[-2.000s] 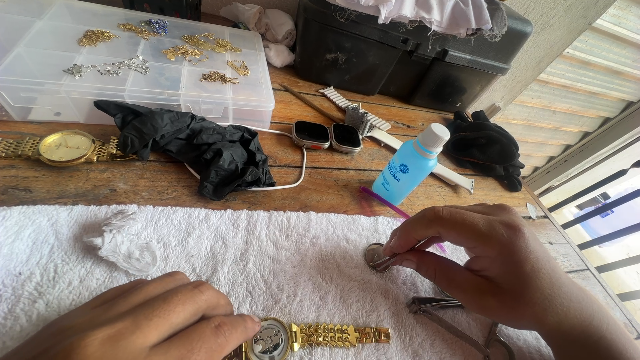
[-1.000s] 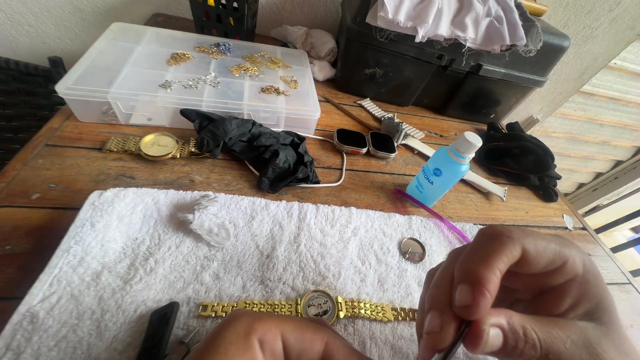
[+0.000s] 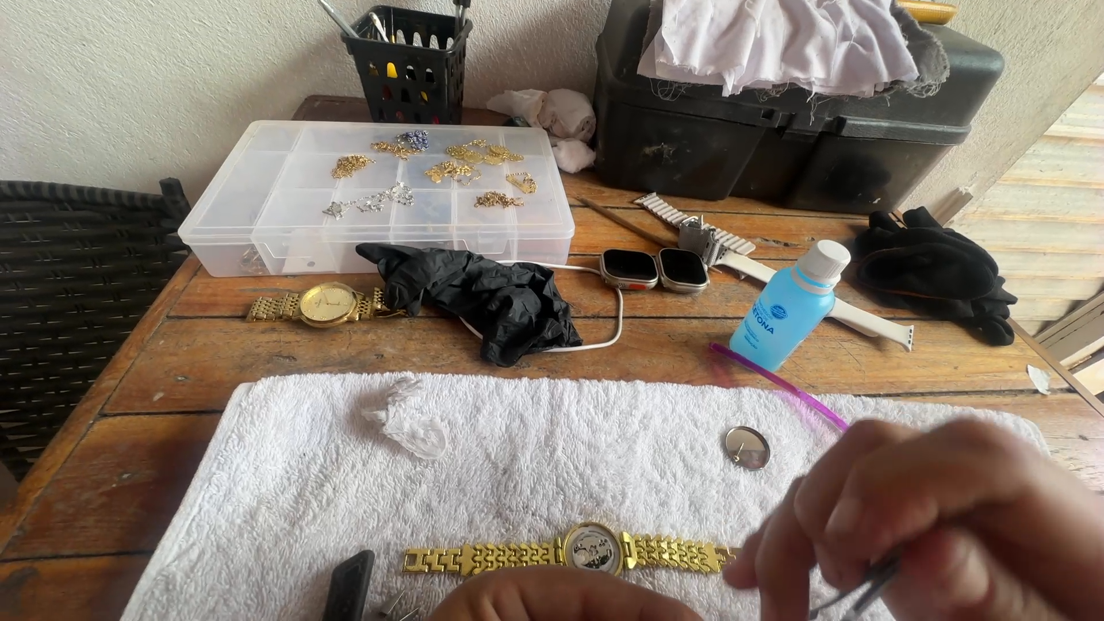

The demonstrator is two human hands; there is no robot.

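A gold-coloured wristwatch (image 3: pixel 592 548) lies on the white towel (image 3: pixel 552 466), its back off and the movement showing. My left hand (image 3: pixel 565 595) is at the bottom edge, just below that watch; only its back shows, its fingers hidden. My right hand (image 3: pixel 931 517), at the lower right, holds metal tweezers (image 3: pixel 871 586) between thumb and fingers; their tips are out of view. A round metal watch back (image 3: pixel 747 448) rests on the towel above and left of my right hand. A black-handled tool (image 3: pixel 348 586) lies left of my left hand.
Behind the towel are a blue bottle (image 3: pixel 785 310), a purple strip (image 3: pixel 780 386), a crumpled black glove (image 3: pixel 483 297), two smartwatches (image 3: pixel 654 269) and another gold watch (image 3: pixel 328 304). Farther back stand a clear compartment box (image 3: pixel 285 185) with chains on it, a black basket (image 3: pixel 410 73) and a black toolbox (image 3: pixel 802 138).
My right hand has left the watch back, which stays on the towel, and has moved nearer the bottom edge. My left hand has come off the gold watch. The view has shifted.
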